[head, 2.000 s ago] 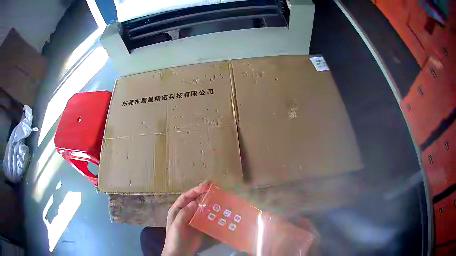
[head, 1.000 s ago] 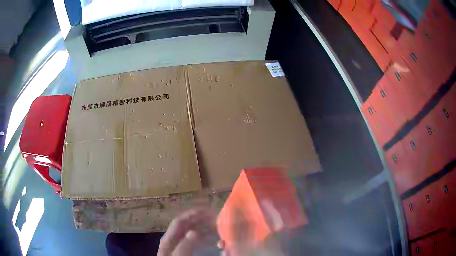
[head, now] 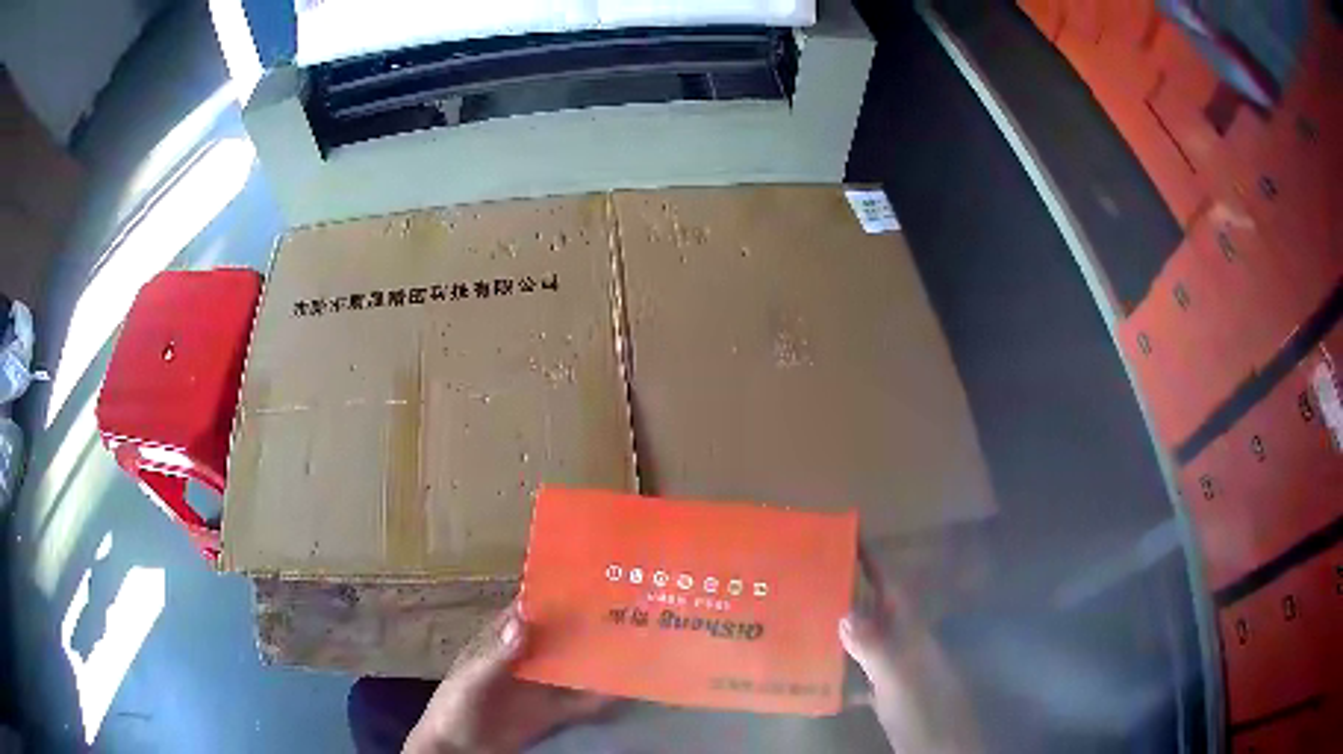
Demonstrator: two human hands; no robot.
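An orange retail box [head: 685,597] is held flat at the lower middle, its broad printed face up, with white round marks and dark lettering that reads upside down. My left hand [head: 494,689] grips its left end, thumb at the edge. My right hand [head: 901,670] grips its right end, thumb at the edge; it is partly blurred. The fingers under the box are hidden. The box is above the near edge of a flattened brown cardboard sheet [head: 442,354] with black Chinese print.
A pale machine housing [head: 560,155] with a dark slot stands behind the cardboard. A red plastic stool [head: 177,354] is at the left. Stacked orange boxes [head: 1267,457] line the right side behind a metal edge [head: 1083,236]. A worn wooden support [head: 354,626] shows below the cardboard.
The box has turned from a tilted, blurred pose to lie flat with its printed face up. My left hand has closed on its left end. The camera view has shifted slightly.
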